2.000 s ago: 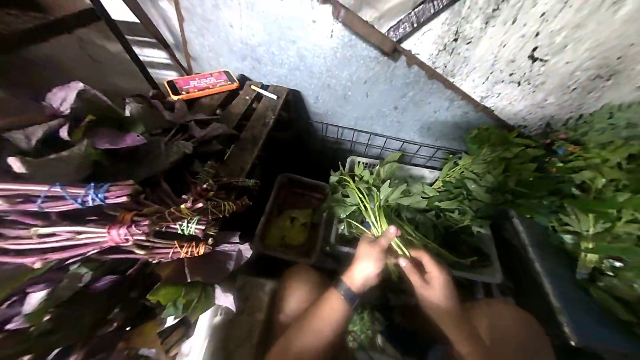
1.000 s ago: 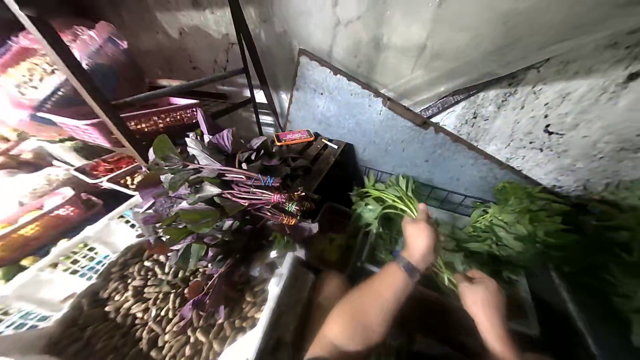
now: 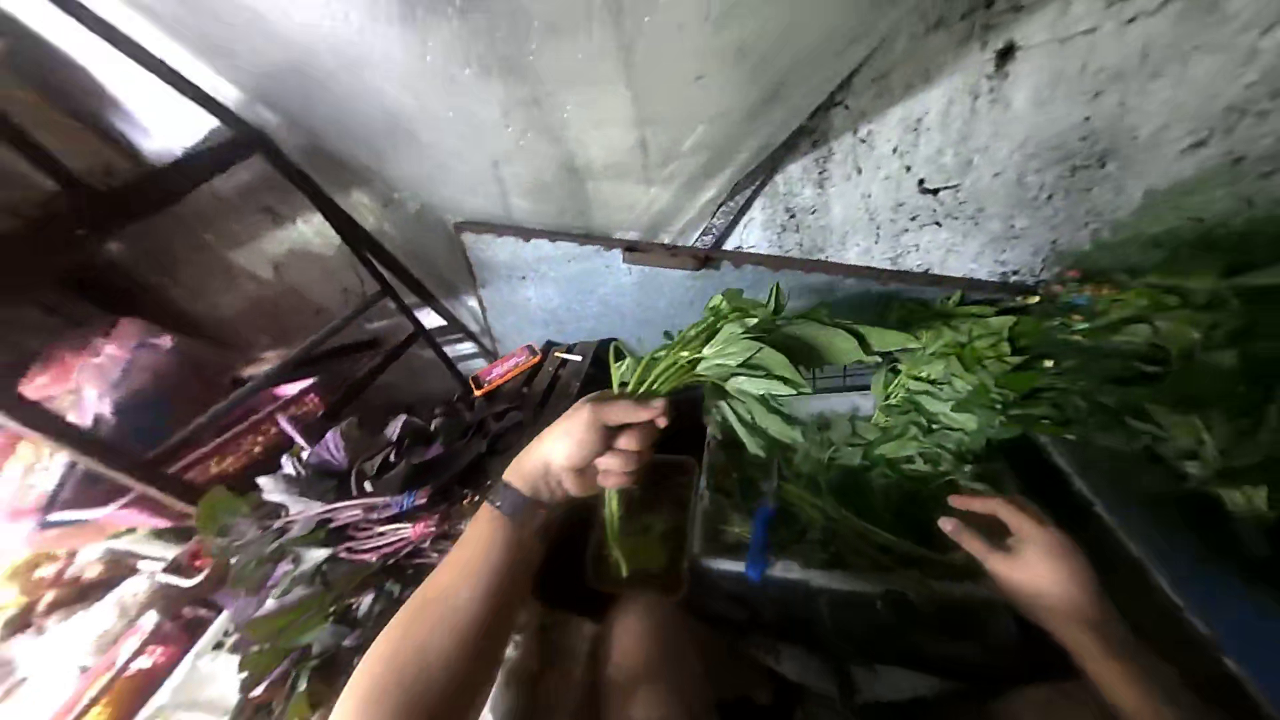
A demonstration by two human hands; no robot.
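Note:
A bunch of leafy green stems [image 3: 735,360] is in my left hand [image 3: 590,445], its leaves pointing right and a few stems hanging below the fist. My right hand [image 3: 1030,555] has its fingers apart, with nothing in it, over the right part of a crate of greens [image 3: 780,572]. More leafy greens [image 3: 930,400] lie heaped behind that crate. A blue strip [image 3: 760,540] hangs at the crate, its kind unclear. Below my left hand is a small dark container [image 3: 685,530], its contents dim.
Purple-stemmed leafy bundles [image 3: 390,530] tied with coloured bands lie on the left. A phone in an orange case [image 3: 506,369] rests on dark wooden slats [image 3: 575,385]. A bluish metal sheet [image 3: 570,290] stands behind. At right is a dark bin edge [image 3: 1130,560] beside more greens.
My left hand has lifted the bunch up and away from the crate, toward the phone side. My right hand, near the stems before, is now apart from them. The view has shifted.

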